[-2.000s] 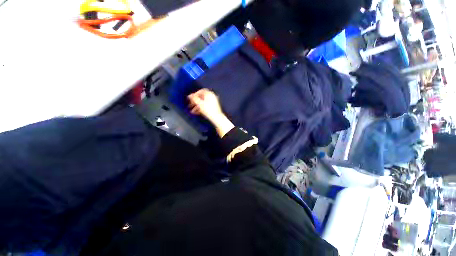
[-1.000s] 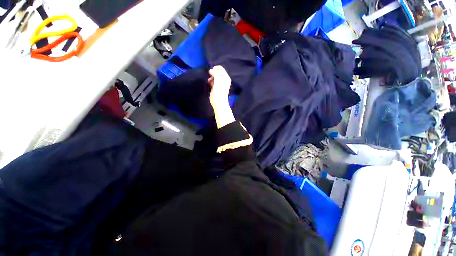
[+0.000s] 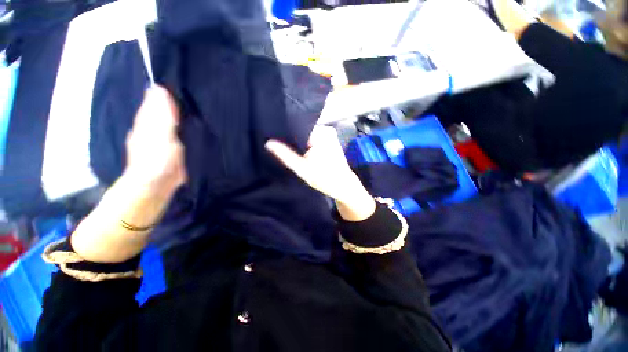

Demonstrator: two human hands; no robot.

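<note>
Dark navy cloth [image 3: 220, 117] hangs and bunches between my two hands, from the table area down over my lap. My left hand [image 3: 157, 141] is at the left edge of this cloth, blurred; its fingers point up and their hold on the cloth cannot be made out. My right hand [image 3: 318, 165] is at the cloth's right side, thumb apart from the fingers; the fingertips are partly hidden at a cloth fold.
A black phone [image 3: 370, 69] lies on the white table [image 3: 441, 41]. A blue bin [image 3: 441, 134] with navy cloth stands at right. More navy cloth [image 3: 496, 254] is heaped below it. Another person's dark sleeve [image 3: 575, 82] is at upper right. A blue crate [image 3: 27, 289] is at lower left.
The view has turned left to the table. My left hand has come into view. My right hand has moved from the blue bin to the navy cloth in front of me.
</note>
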